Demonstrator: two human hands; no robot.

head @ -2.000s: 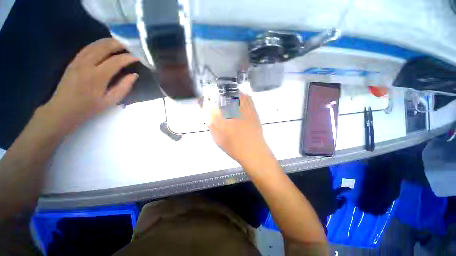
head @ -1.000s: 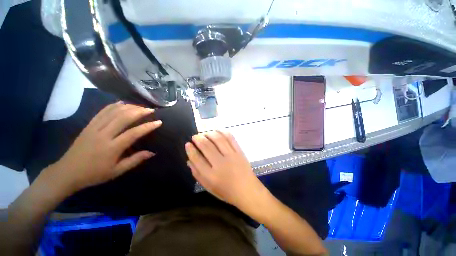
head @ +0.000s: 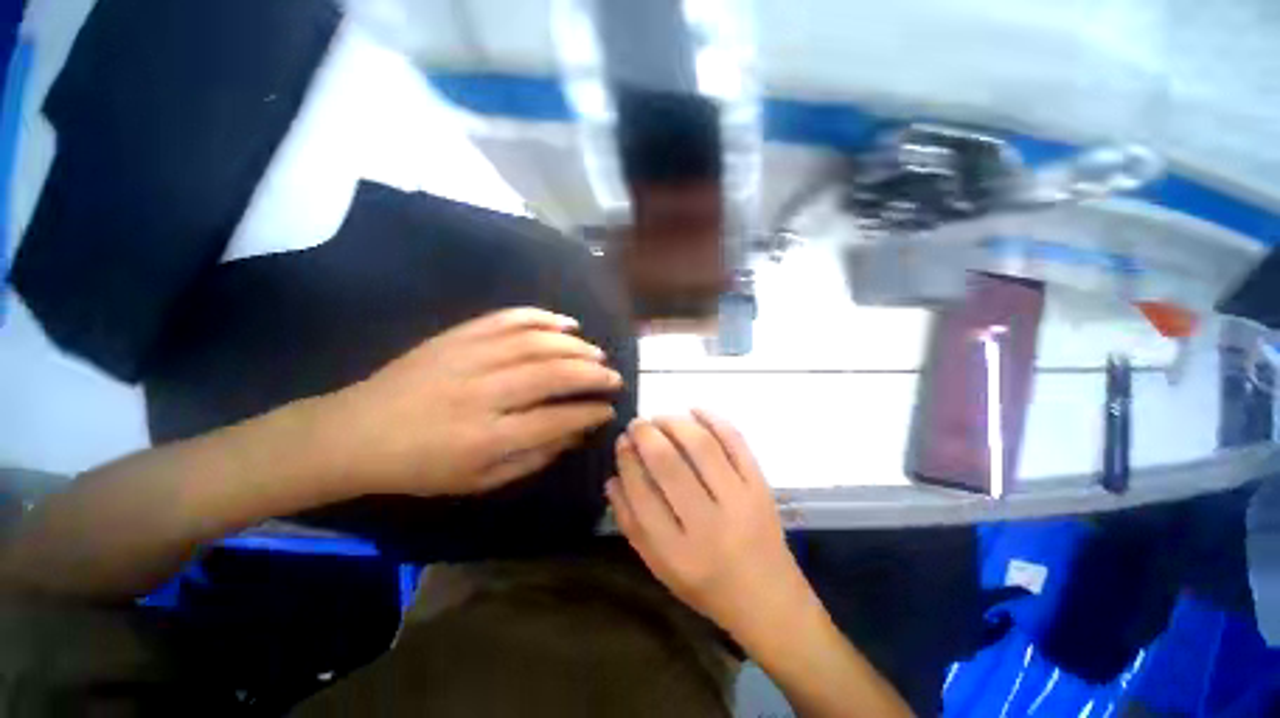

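Note:
A black cut panel [head: 351, 309] lies on the white table left of and below the machine's needle area. My left hand [head: 491, 403] lies flat on it, fingers spread a little and pointing right. My right hand [head: 702, 512] rests at the panel's right edge near the table front, fingertips touching the edge. Neither hand is closed around the cloth. The white sewing machine head [head: 800, 84] with its blue stripe is blurred. Its metal bar hides most of the needle and foot.
More black cloth [head: 169, 168] lies at the upper left. A smartphone [head: 978, 386], slim black snips [head: 1116, 421] and an orange-red item [head: 1165, 320] are on the table at right. Blue bins [head: 1081, 673] with black pieces sit below the grey front edge [head: 870, 508].
The view has shifted, so the machine and phone appear farther right. Both hands stay on the panel; the left hand now lies closer to its right edge.

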